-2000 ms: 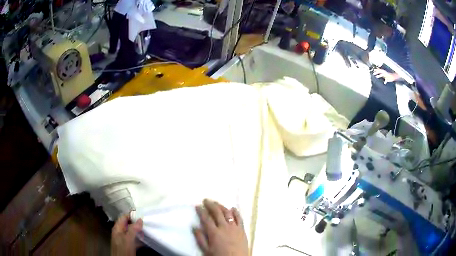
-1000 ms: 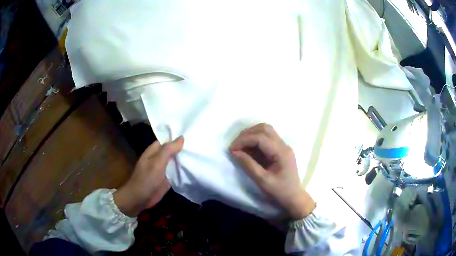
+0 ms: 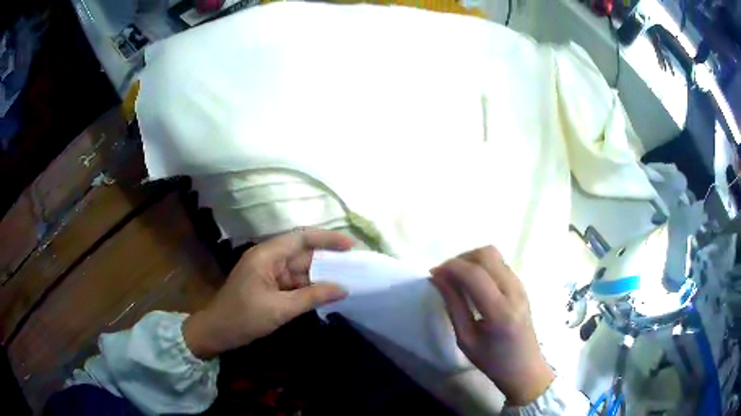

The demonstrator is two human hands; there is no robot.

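Note:
Large cream-white fabric panels [image 3: 325, 106] lie in layers left of the sewing machine [image 3: 642, 276]. Their near edge is lifted and folded, and shows a whiter face [image 3: 382, 296]. My left hand [image 3: 276, 284] holds the left end of this whiter part between thumb and fingers. My right hand [image 3: 487, 313] pinches its upper right edge. Several layered edges show beneath, left of the fold. A short thin slit or strip [image 3: 485, 118] lies on the panel at the upper right. My fingertips partly hide the cloth.
Bundled cream cloth [image 3: 605, 150] lies at the panels' far right. Blue-handled scissors [image 3: 605, 402] are at the lower right edge, partly cut off. Yellow-orange plastic [image 3: 439, 6] shows behind the panels. A wooden surface [image 3: 97, 260] is at the left.
My left hand has moved up and right and my right hand slightly right and down. The near edge of the cloth is now lifted and folded between them. The view has shifted.

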